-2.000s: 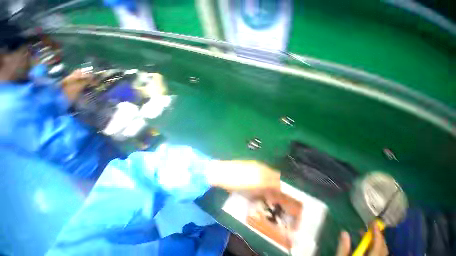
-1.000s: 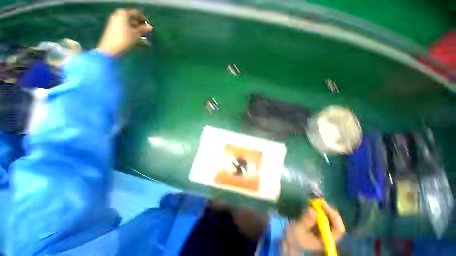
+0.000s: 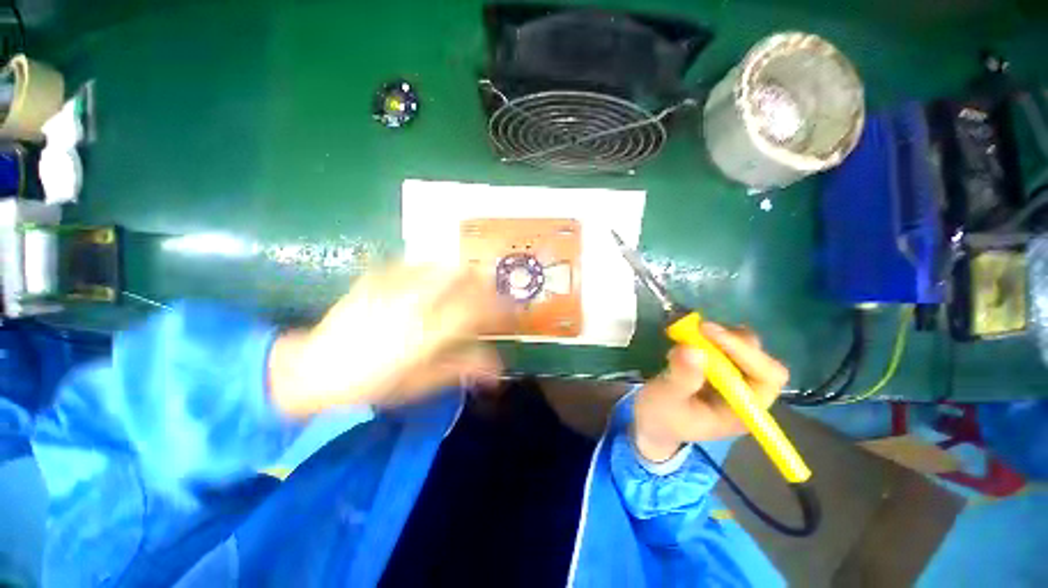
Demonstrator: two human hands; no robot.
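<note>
A round black circuit board with a pale centre sits in the middle of the orange-brown jig, which lies on a white paper sheet. My left hand is blurred at the jig's left side, its fingers over the jig's left edge; whether it holds anything cannot be told. My right hand holds the soldering iron by its yellow handle, right of the paper. The iron's metal tip points up and left over the paper's right edge, apart from the board.
Another round board lies behind the paper. A black fan with a wire guard stands behind the jig, a crusted tin right of it. Further right are a blue box and a sponge. A tape roll is far left.
My left hand has come back from the far left of the bench to the jig. My right hand still holds the iron, its tip now over the paper's right edge. The view has shifted.
</note>
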